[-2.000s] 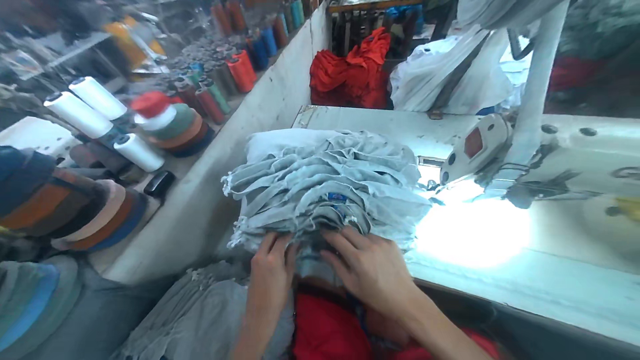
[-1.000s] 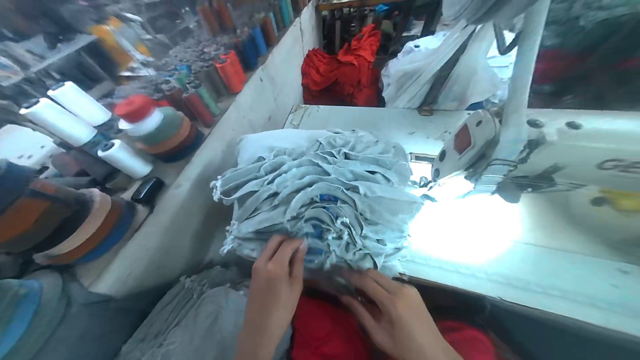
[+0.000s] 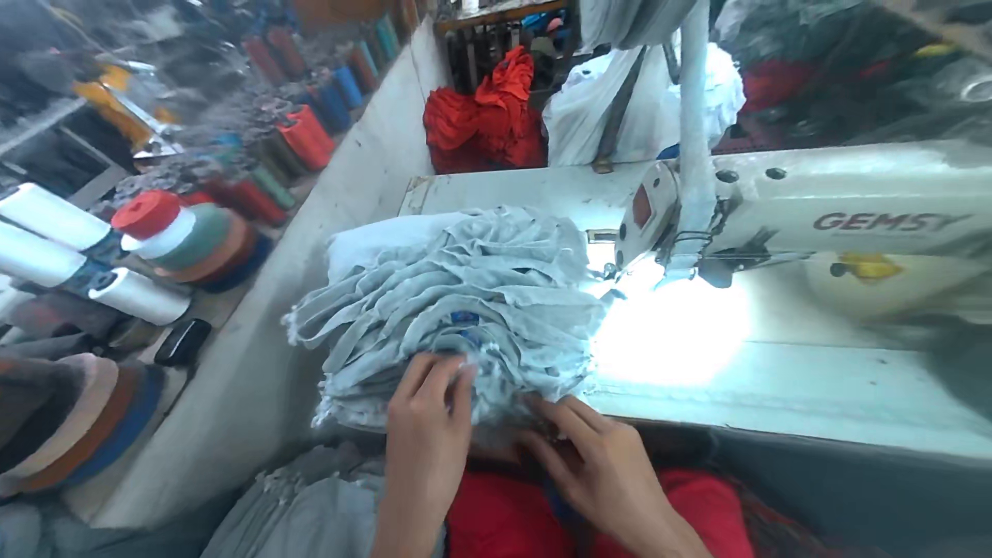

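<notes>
A layered stack of light grey fabric pieces lies on the sewing machine table, left of the needle area, with a small blue label showing among the folds. My left hand rests at the near edge of the stack, thumb and fingers pinching a fold of the cloth. To its right, my right hand is at the stack's near right edge, fingers curled around blurred grey cloth; its fingertips are partly hidden. The white Gemsy sewing machine stands to the right, its lamp lighting the table brightly.
Thread cones and rolls of coloured tape line the ledge at left, beside a low pale wall. Red cloth and a white bundle sit beyond the table. More grey cloth lies below, near my lap.
My left hand has stayed near the stack's front edge. My right hand was on the middle folds two seconds ago and has moved down and right to the near edge.
</notes>
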